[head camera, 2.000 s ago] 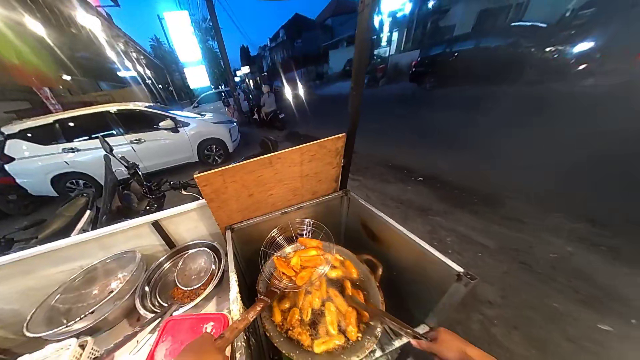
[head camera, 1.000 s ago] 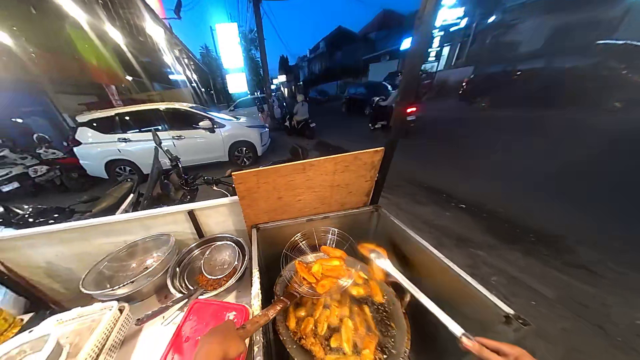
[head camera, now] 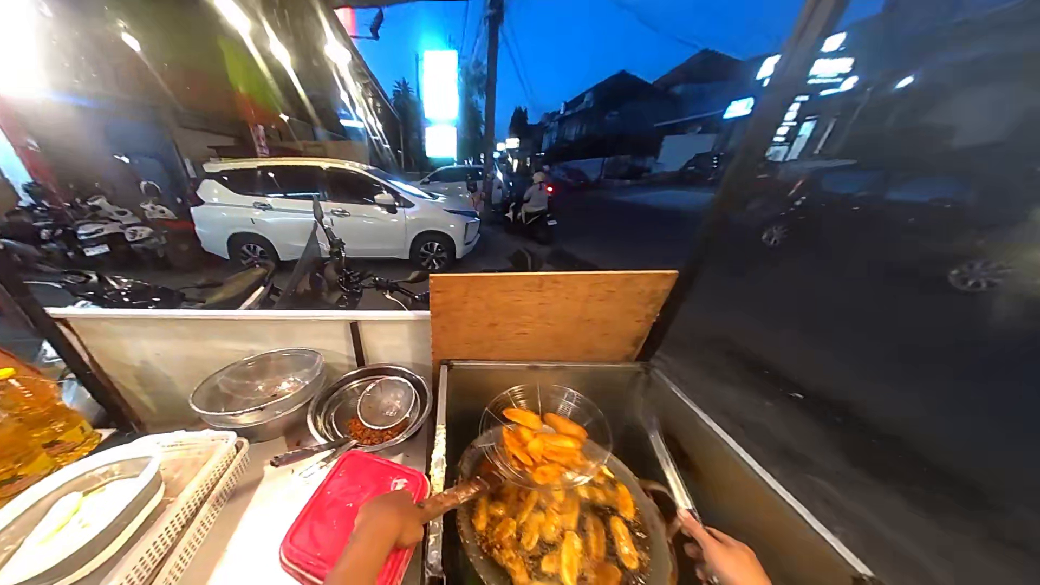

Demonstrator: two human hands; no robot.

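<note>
My left hand (head camera: 380, 532) grips the wooden handle (head camera: 459, 496) of a round wire strainer (head camera: 597, 414), which holds several golden fried pieces (head camera: 552, 447) above the wok. Below it, more pieces (head camera: 573, 552) lie in bubbling oil in the wide wok (head camera: 658, 532). In my right hand (head camera: 719, 552) is a long metal utensil (head camera: 670, 467), pointing up and away at the wok's right side; its far end is blurred.
A red-lidded container (head camera: 349, 504) lies under my left forearm. Beyond it are a metal bowl with a small sieve (head camera: 386, 402), a mesh colander (head camera: 260, 386) and white baskets (head camera: 203, 487). Metal walls and a wooden board (head camera: 552, 317) surround the wok.
The metal utensil has swung right, off the strainer's edge, where it was with a fried piece one second ago. The strainer stays over the wok. The view has turned left.
</note>
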